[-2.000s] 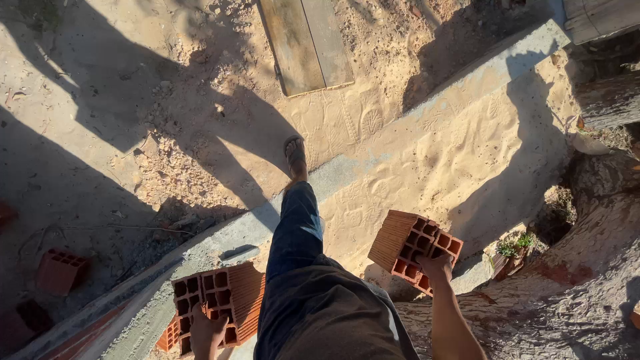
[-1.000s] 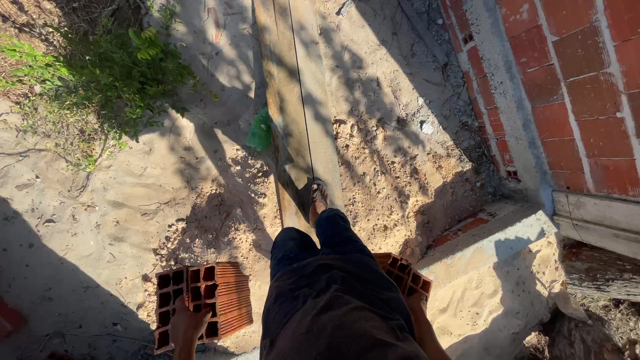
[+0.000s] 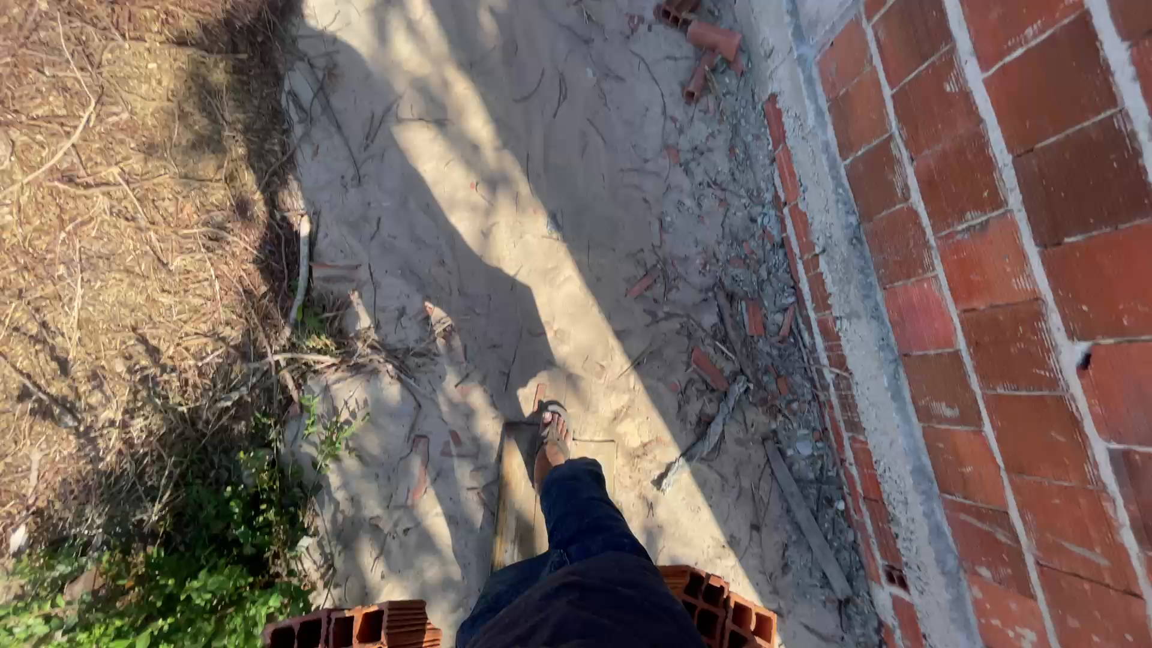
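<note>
At the bottom edge, left of my body, part of a hollow red clay brick [image 3: 355, 625] shows its open cells and ribbed side. Another hollow clay brick [image 3: 720, 607] shows at the bottom edge to the right, partly covered by my dark shirt. Neither of my hands is visible; both lie outside the frame or are hidden. One sandaled foot [image 3: 555, 430] is at the far end of a wooden plank [image 3: 515, 495] lying on the sand.
A red clay block wall [image 3: 990, 270] on a concrete ledge [image 3: 864, 324] runs along the right. Broken brick pieces [image 3: 711, 369] and a narrow wooden strip [image 3: 805, 517] lie beside it. Dry brush [image 3: 135, 225] and green plants [image 3: 180, 576] border the sandy path on the left.
The view has moved forward, off the concrete strip and along the planks beside the wall. Both hands, earlier seen holding hollow bricks, have left view; the bricks now show only at the bottom edge.
</note>
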